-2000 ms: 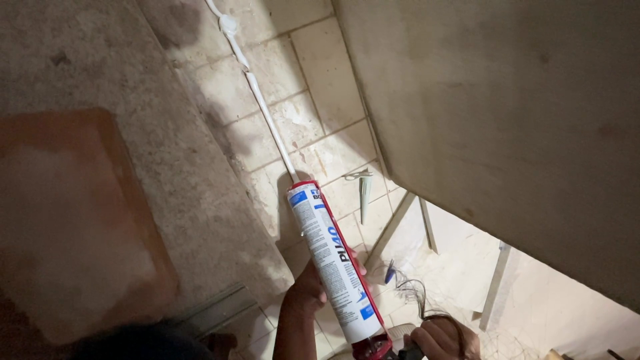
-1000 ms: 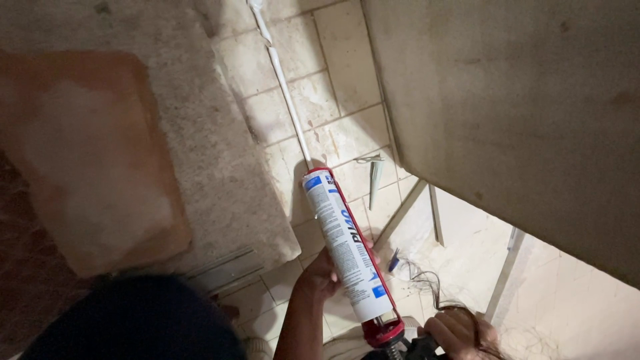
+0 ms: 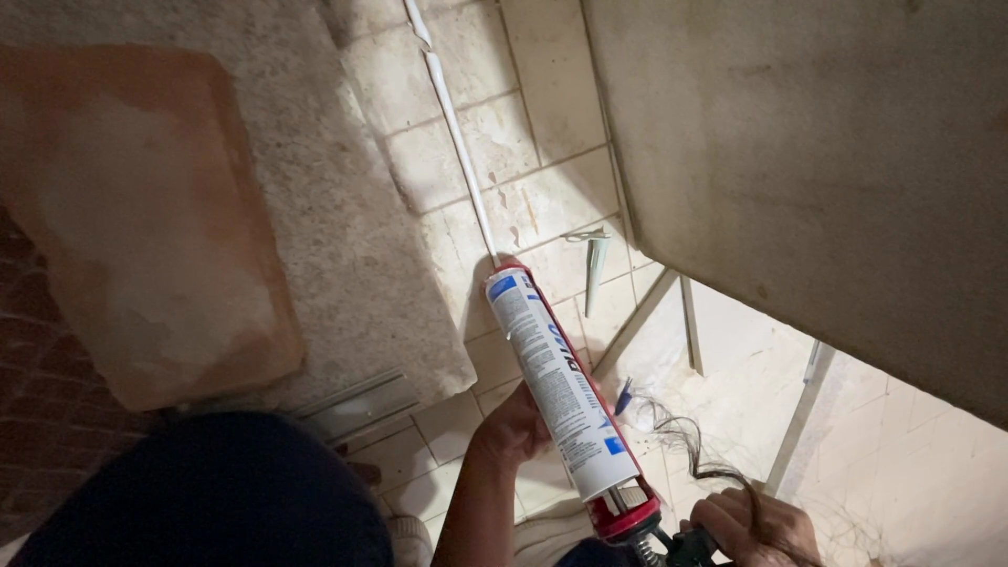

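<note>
A red caulking gun (image 3: 626,516) holds a white sealant cartridge (image 3: 551,386) bearing print. My left hand (image 3: 516,425) supports the cartridge from behind and below, its fingers mostly hidden. At the gun's black rear grip, my right hand (image 3: 756,524) is closed; the trigger is mostly out of sight. Ahead of the cartridge, a bead of white sealant (image 3: 461,150) runs up over the tiles (image 3: 535,197), uneven near its upper end. The cartridge's front end meets the lower end of that white line; where nozzle and bead part cannot be told.
A rough slab (image 3: 346,236) carries a flat terracotta-coloured piece (image 3: 165,228) on the left. A large grey-brown panel (image 3: 787,157) hangs over the right side. A pale green cone-shaped nozzle (image 3: 596,272) lies right of the bead. Metal strips (image 3: 362,405) are beside the slab. Loose hair crosses near my right hand.
The lumpy upper part of the white bead seen two seconds ago has left the view as the view shifted. Both hands keep their hold on the caulking gun.
</note>
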